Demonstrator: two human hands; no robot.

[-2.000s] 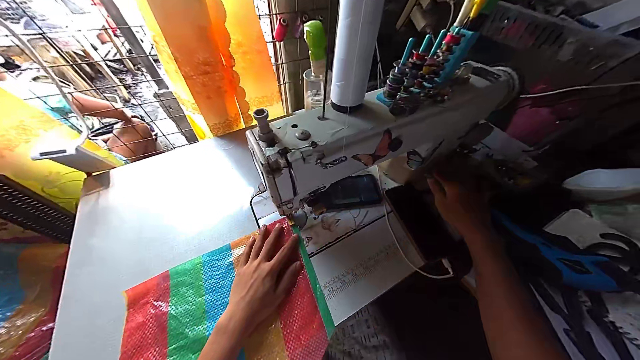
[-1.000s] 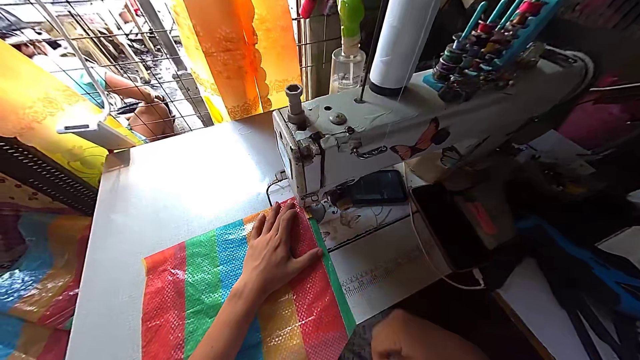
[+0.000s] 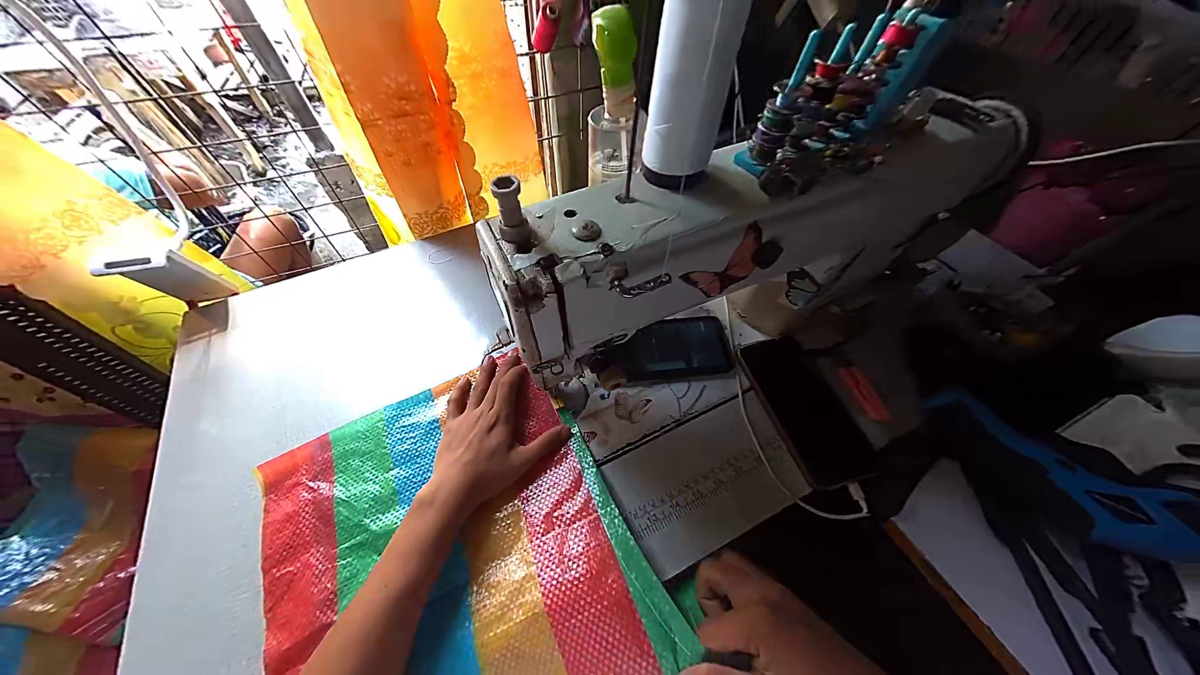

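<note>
A striped woven plastic sheet (image 3: 361, 506) in red, green, blue and orange lies on the sewing table, its green-bound right edge (image 3: 619, 525) running up to the needle area of a sewing machine (image 3: 647, 272). Flat on the sheet, just left of the machine head, rests my left hand (image 3: 487, 441), fingers spread. My right hand (image 3: 750, 609) is low at the table's front edge, fingers curled on the lower end of the green binding; shadow hides part of it. The needle itself cannot be made out.
Two phones (image 3: 680, 347) (image 3: 806, 408) lie under and beside the machine arm, a white cable (image 3: 764, 450) crossing the bed. A white thread cone (image 3: 694, 84) and a bobbin rack (image 3: 844, 94) stand on top. Blue-handled scissors (image 3: 1106, 497) lie right. A person (image 3: 262, 234) sits beyond the window grille.
My right hand has moved from beside the phone, right of the machine, down to the front edge and now grips the green binding. My left hand stays on the sheet near the machine head.
</note>
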